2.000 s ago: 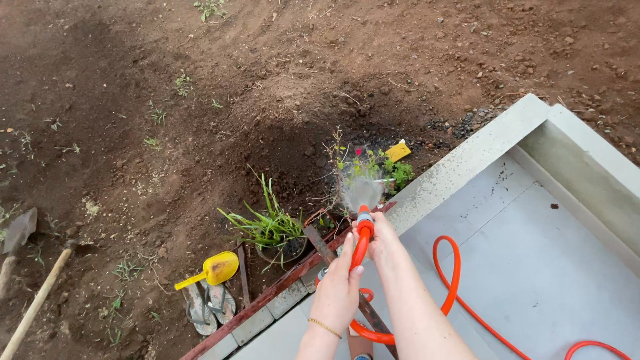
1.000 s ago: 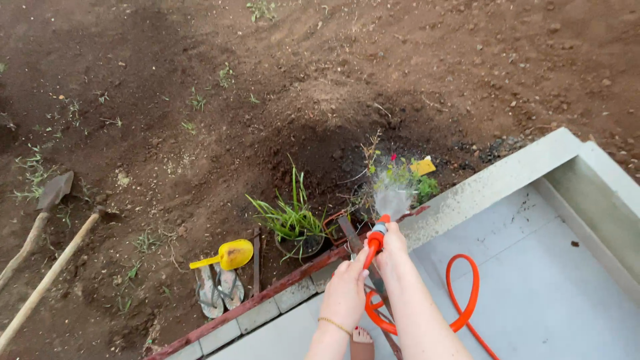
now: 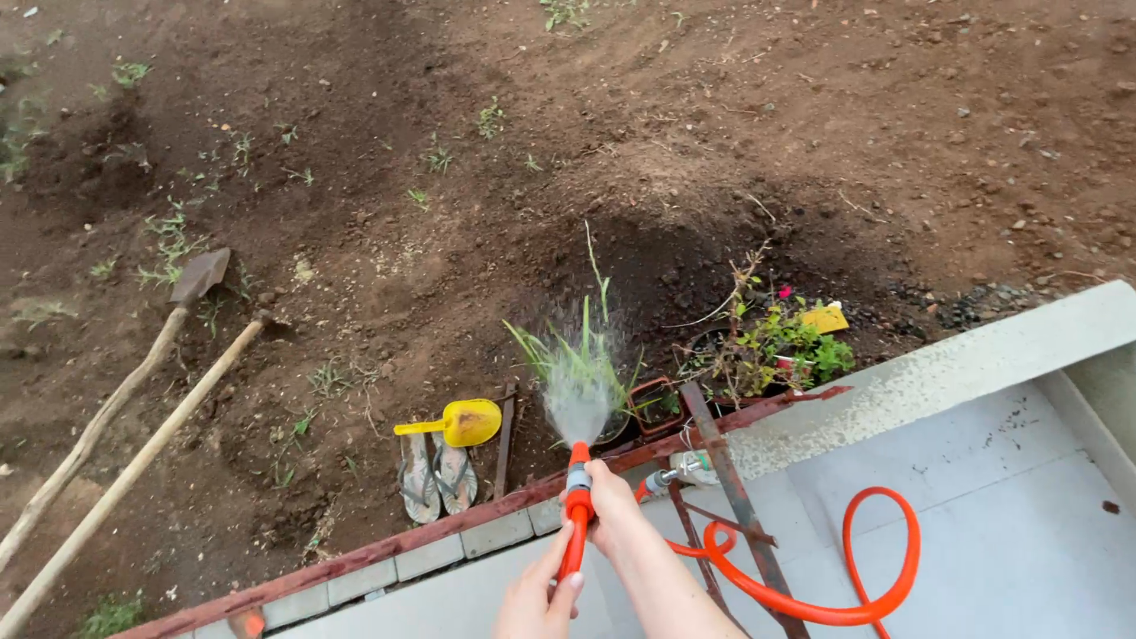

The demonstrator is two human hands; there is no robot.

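Note:
My right hand (image 3: 614,512) is closed around an orange and grey hose nozzle (image 3: 579,479), near the lower middle of the head view. Just below it, my left hand (image 3: 540,593) grips the orange garden hose (image 3: 575,543). A fan of water (image 3: 577,399) leaves the nozzle tip and falls over a long-leaved green plant (image 3: 555,355) in a dark pot. To its right are a reddish square pot (image 3: 657,406) and a leafy plant with a pink flower (image 3: 781,337). Loops of the hose lie on the pale tiles to the right.
A rusty metal frame (image 3: 737,497) leans at the red ledge edge (image 3: 497,513). Beyond it are flip-flops (image 3: 419,484), a yellow scoop (image 3: 471,422) and a yellow object (image 3: 824,318). A shovel (image 3: 201,274) and another wooden-handled tool (image 3: 151,448) lie on soil at left. A low wall (image 3: 941,382) stands right.
The nozzle and both hands have swung left. The water spray has shifted from the flowering plant to the long-leaved plant. The view has shifted.

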